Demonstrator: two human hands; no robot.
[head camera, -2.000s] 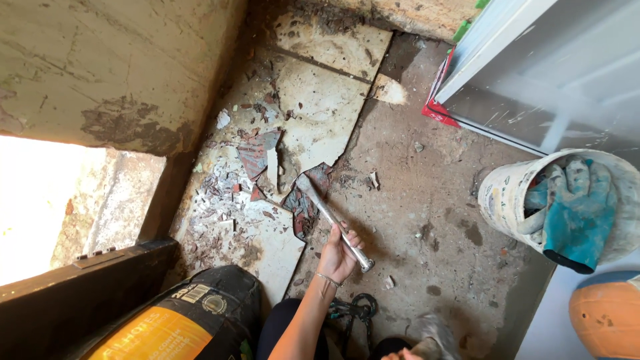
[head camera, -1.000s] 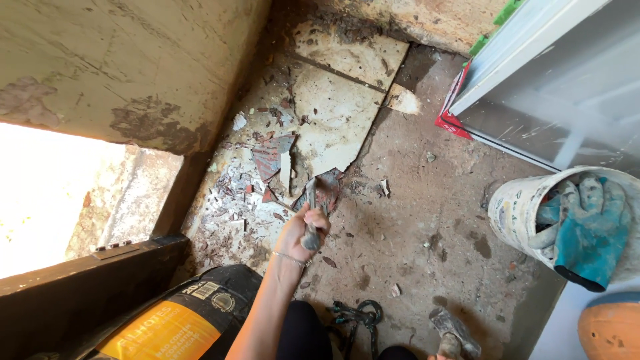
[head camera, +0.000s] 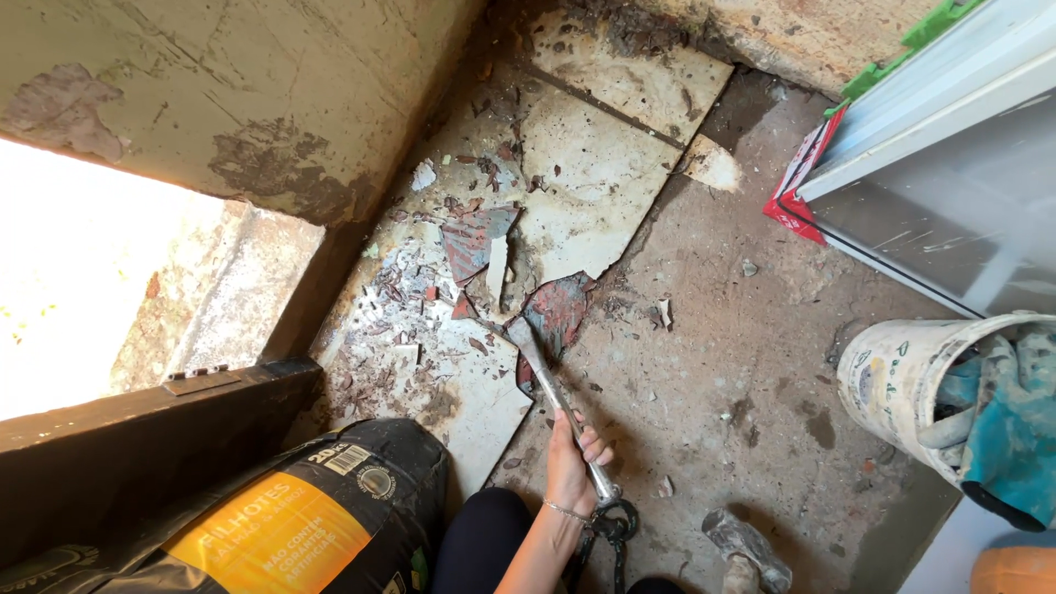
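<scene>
My left hand (head camera: 571, 466) is closed round the shaft of a steel flat chisel (head camera: 551, 381). The chisel's wide blade touches the edge of a broken floor tile (head camera: 474, 371), beside an exposed reddish-grey tile fragment (head camera: 557, 309). Larger cream tiles (head camera: 598, 165) lie beyond it, with loose shards around. At the bottom right is a club hammer (head camera: 738, 540), its dusty metal head raised above the floor and its handle running out of the frame. My right hand is not visible.
A black and yellow bag (head camera: 272, 528) stands at the lower left beside a dark door edge (head camera: 165, 404). On the right are a white bucket (head camera: 891, 384) holding teal gloves (head camera: 1019, 421) and a framed glass panel (head camera: 932, 214). A black rope (head camera: 615, 528) lies near my legs.
The chisel has tilted from a steep, foreshortened pose one second ago, so its length shows again. My left hand has moved down the view. The hammer stays at the lower right.
</scene>
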